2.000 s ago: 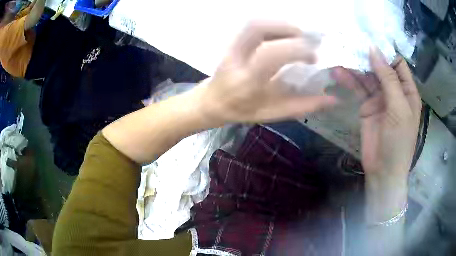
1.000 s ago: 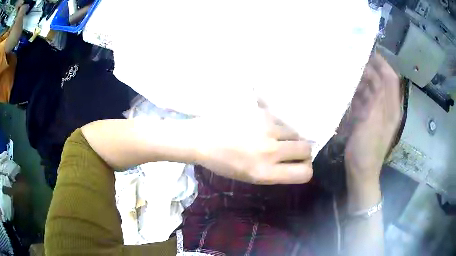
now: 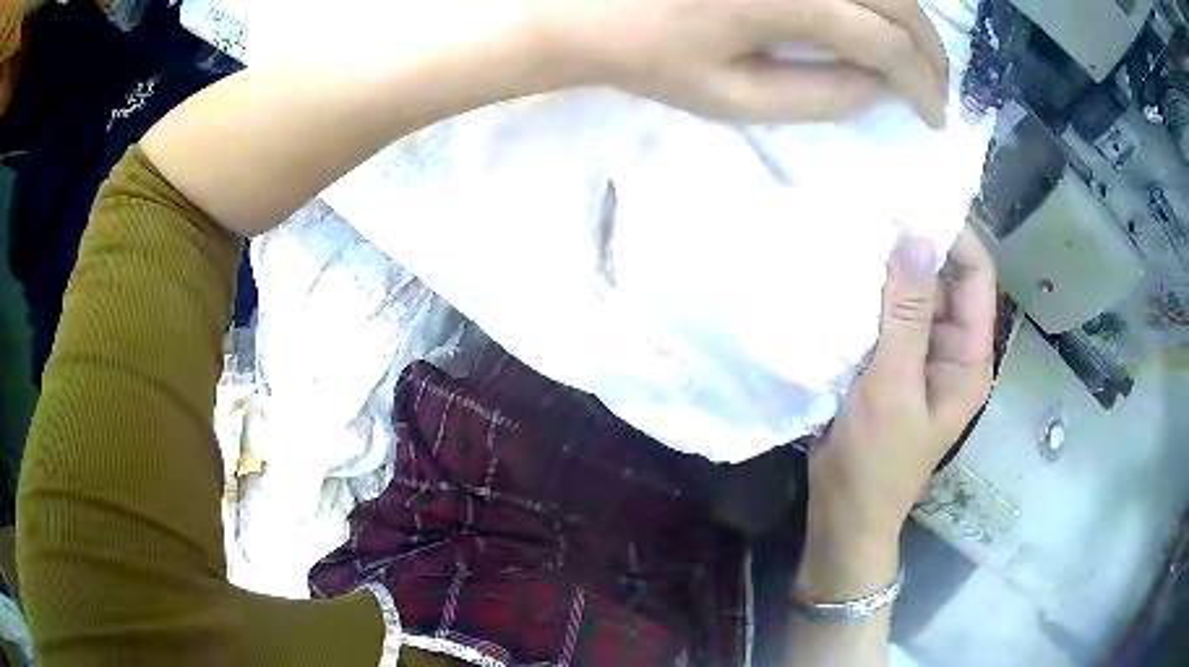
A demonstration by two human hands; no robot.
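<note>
A large bright white fabric piece [image 3: 626,248] spreads across the middle and top of the view, partly overexposed, with a few creases. My left hand [image 3: 769,59] lies on top of the cloth near its upper right part, palm down, fingers bent; whether it pinches the cloth is unclear. My right hand [image 3: 919,339] holds the cloth's right edge, with the thumb on top and the fingers behind. The overlock machine [image 3: 1063,248] stands just right of the cloth edge. Its needle area cannot be made out clearly.
A pile of white pieces [image 3: 307,391] lies at the left beside the plaid apron [image 3: 522,521] on the lap. Dark garments [image 3: 91,143] are at the upper left. The pale machine surface [image 3: 1043,482] extends at the right, with lint along its edge.
My left hand has moved up and right from the cloth's lower corner. My right hand has gone from beside the cloth to gripping its edge. The view has shifted.
</note>
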